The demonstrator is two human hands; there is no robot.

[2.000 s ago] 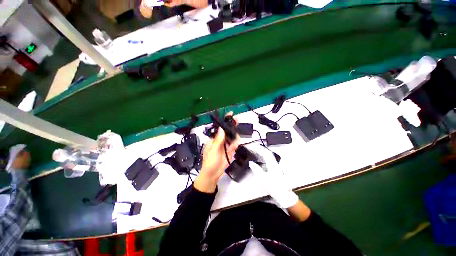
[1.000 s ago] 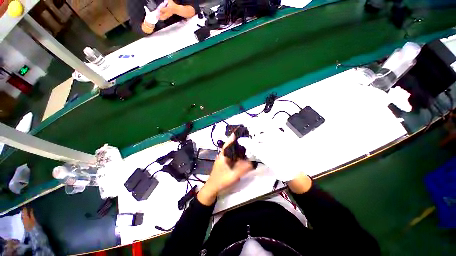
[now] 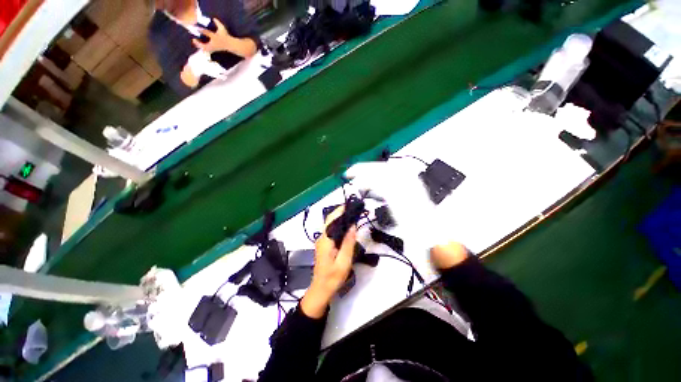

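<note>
My bare left hand [image 3: 332, 261] is closed around a bundled black cable [image 3: 345, 222] above the middle of the white table covering [image 3: 515, 160]. My right hand [image 3: 403, 205], in a white glove, reaches forward beside it. The glove is blurred against the white covering, so its fingers and any grip are unclear. Dark units and loose cable [image 3: 388, 240] lie around and below my hands, partly hidden. A cluster of black adapters and cables [image 3: 269, 274] lies left of my left hand. A black adapter pair [image 3: 442, 180] lies at the right, another pair [image 3: 213, 319] at the left.
A green conveyor belt [image 3: 299, 160] runs beyond the table. A clear bottle [image 3: 123, 322] and crumpled plastic [image 3: 166, 298] stand at the left end; another bottle [image 3: 560, 73] and a large black box [image 3: 616, 71] are at the right. A person [image 3: 205, 45] works opposite.
The view has turned, tilting the table more. My left hand now shows the cable bundle clearly in its fingers. My gloved right hand has spread forward and away from my left hand.
</note>
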